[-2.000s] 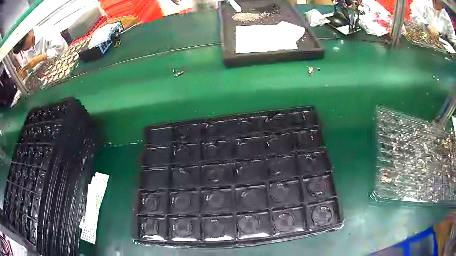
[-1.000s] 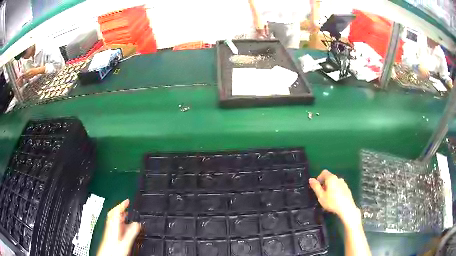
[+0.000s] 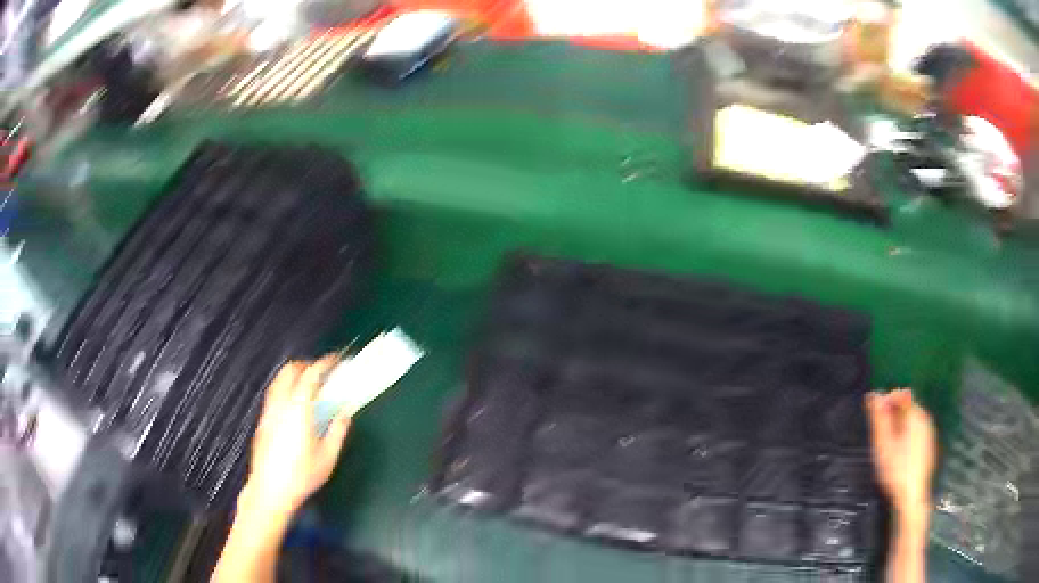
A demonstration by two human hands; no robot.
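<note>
The picture is blurred. My left hand (image 3: 294, 438) holds the near end of a white adhesive strip (image 3: 376, 370) between thumb and fingers, beside the tray stack. My right hand (image 3: 906, 438) is at the right edge of the black blister tray (image 3: 672, 421), fingers curled; whether it grips the edge cannot be told. The tray lies flat on the green bench, with square pockets; their contents are too blurred to tell.
A tall stack of black trays (image 3: 217, 308) stands at the left. A clear blister tray (image 3: 986, 467) is at the right edge, partly cut off. A shallow dark tray (image 3: 729, 182) with papers is at the far side. A machine is at the lower left.
The view has swung left, so things sit further right in it. My left hand has left the black tray's left side and taken hold of the white strip. My right hand stays by the right edge.
</note>
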